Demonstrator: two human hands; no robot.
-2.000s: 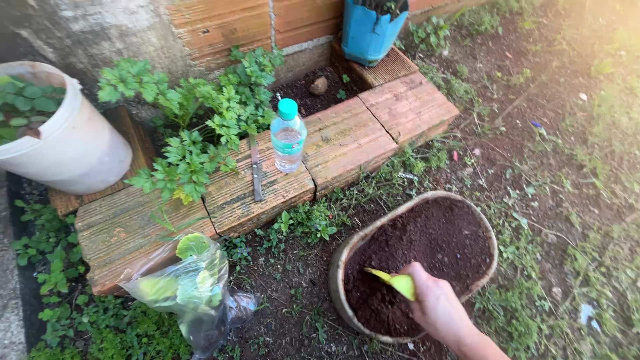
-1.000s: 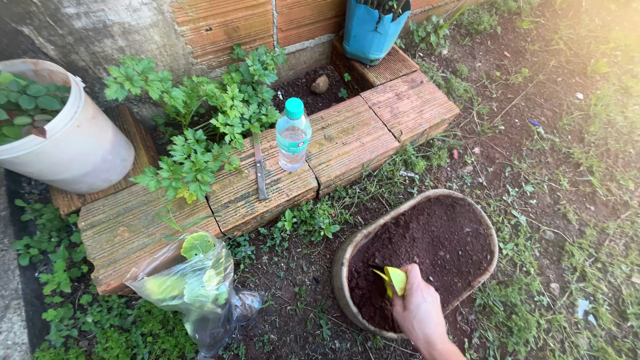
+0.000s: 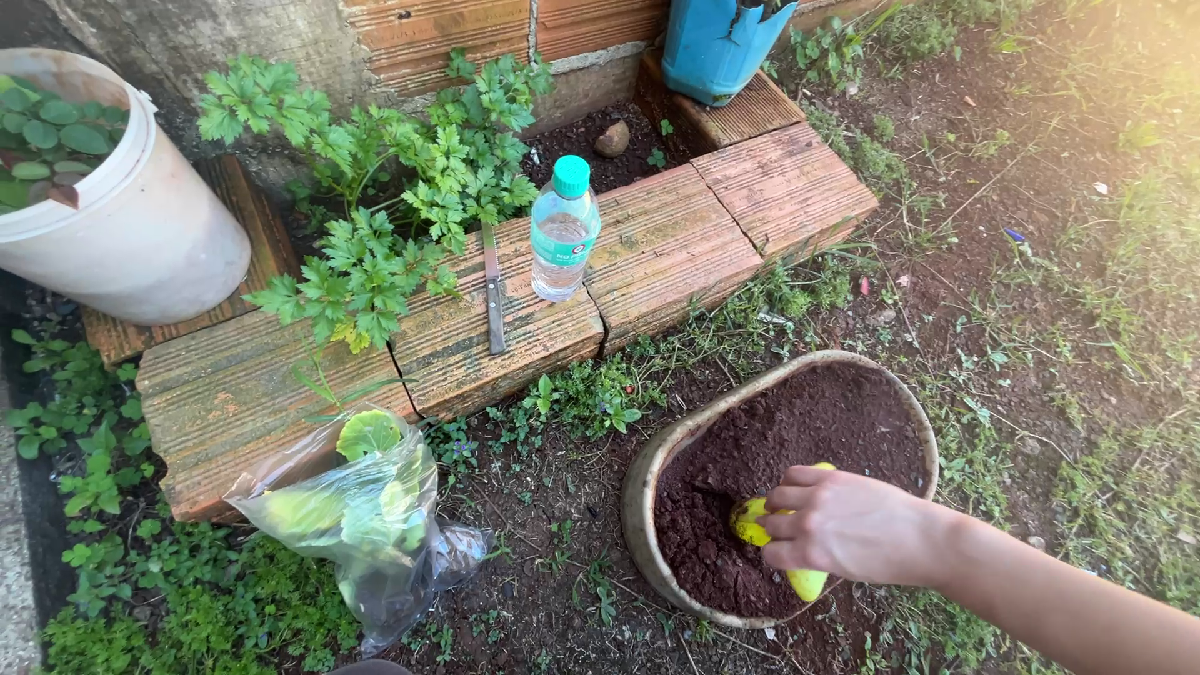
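Note:
My right hand [image 3: 834, 525] grips a yellow hand tool [image 3: 752, 520], likely a small trowel, whose far end is down in dark soil [image 3: 825, 422]. The soil fills an oval planter [image 3: 647, 497] standing on the ground. My left hand is out of view. Left of the planter, a clear plastic bag [image 3: 375, 525] holds a leafy green plant. On the brick border lie a knife with a dark handle [image 3: 494, 300] and, beside it, an upright clear bottle with a teal cap [image 3: 564, 230].
A white bucket with round-leaved plants [image 3: 178, 225] stands at the left. Leafy herbs [image 3: 375, 253] grow behind the hollow-brick border [image 3: 675, 244]. A cut blue container [image 3: 717, 47] sits on a brick by the wall, near a stone [image 3: 612, 139]. Weeds cover parts of the ground.
My right hand has stayed over the planter with the yellow tool, whose angle has changed; it now lies lower in the soil. The bag, bottle and knife have not moved.

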